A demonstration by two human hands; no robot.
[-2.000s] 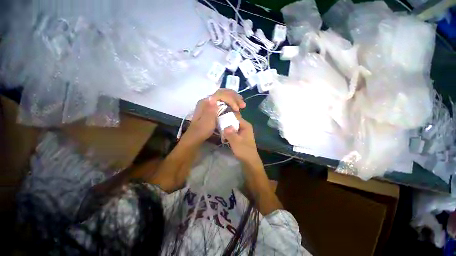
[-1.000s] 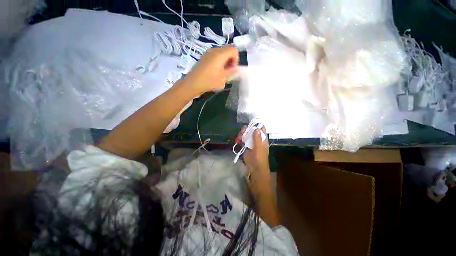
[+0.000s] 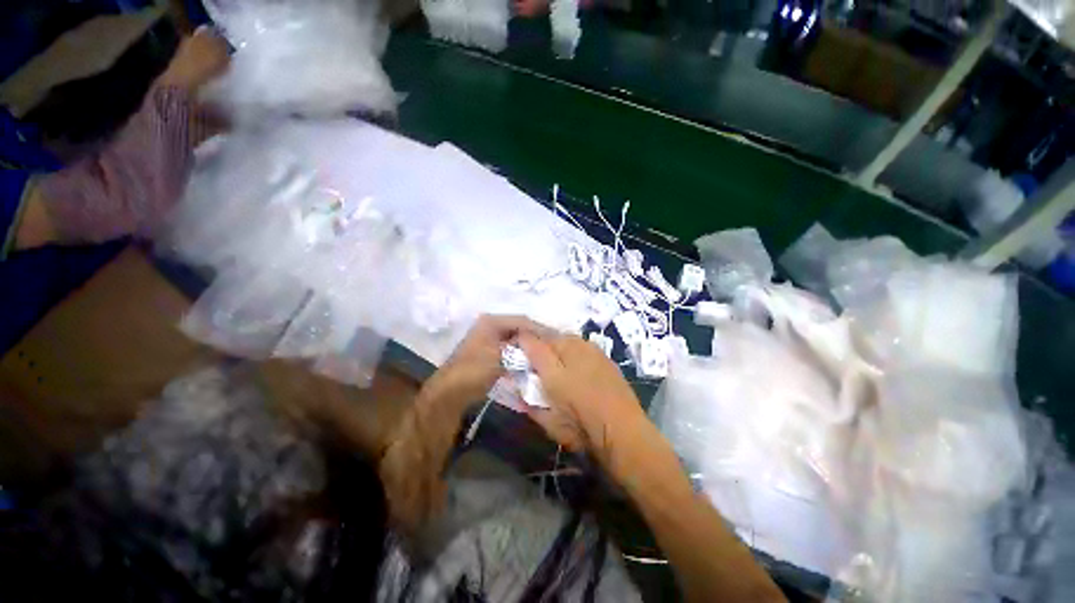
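Observation:
My left hand (image 3: 477, 353) and my right hand (image 3: 572, 383) are together at the bench's near edge, both closed around a white power adapter (image 3: 533, 390) with its coiled white cord (image 3: 513, 357). The fingers hide part of it. A cord end with its connector (image 3: 474, 424) hangs down below my left hand. A pile of white adapters (image 3: 652, 356) with looped cords (image 3: 613, 289) lies just beyond my hands to the right.
Clear bubble bags (image 3: 271, 259) lie on a white sheet (image 3: 472, 218) at left. Milky foam bags (image 3: 802, 412) are heaped at right. A green belt (image 3: 542, 118) runs behind. Another person's striped sleeve (image 3: 118, 183) is at the left. Brown cardboard (image 3: 88, 318) is below the bench.
My hands were apart one second ago, the right holding an adapter and the left reaching over the pile. Now both are together on an adapter. The view has shifted, showing more belt and another person.

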